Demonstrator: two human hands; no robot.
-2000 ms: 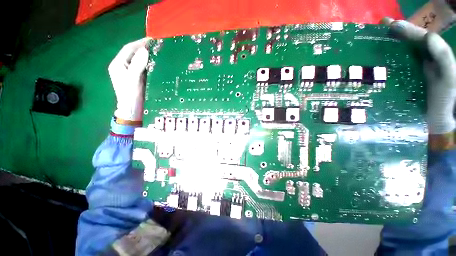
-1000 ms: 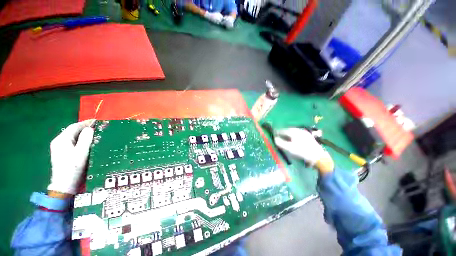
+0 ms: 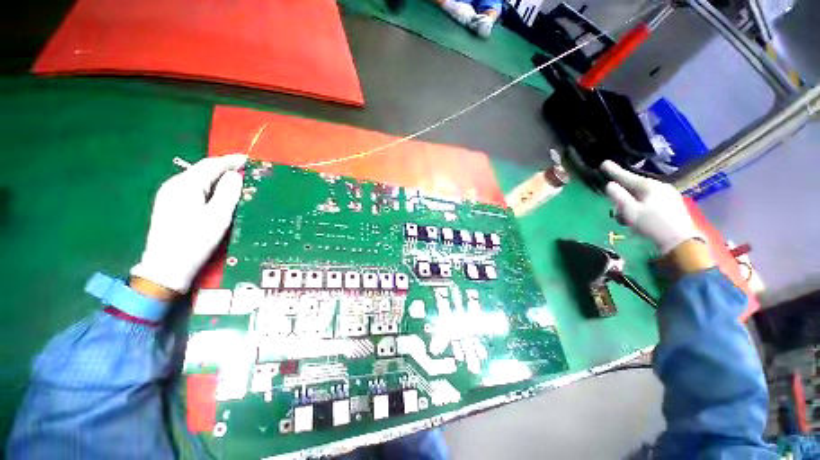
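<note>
The green circuit board lies tilted in view, with rows of black and silver power transistors and strong glare. My gloved left hand is closed on its upper left corner; a thin yellowish strand stands up beside the fingertips. My gloved right hand is off the board, above the mat's right side. Its fingers are closed around a dark brush-like tool, hard to separate from the black bin behind. A thin whitish wire stretches from the board's top edge to the upper right.
A red foam pad lies under the board, another behind it. A white bottle and a black iron stand with a cable are right of the board. Beyond are a black bin, metal rails and another person's gloved hands.
My right hand has left the board's right edge, passed beside the bottle and moved farther right with the dark tool. The board has come down onto the pad. My left hand stays at its corner.
</note>
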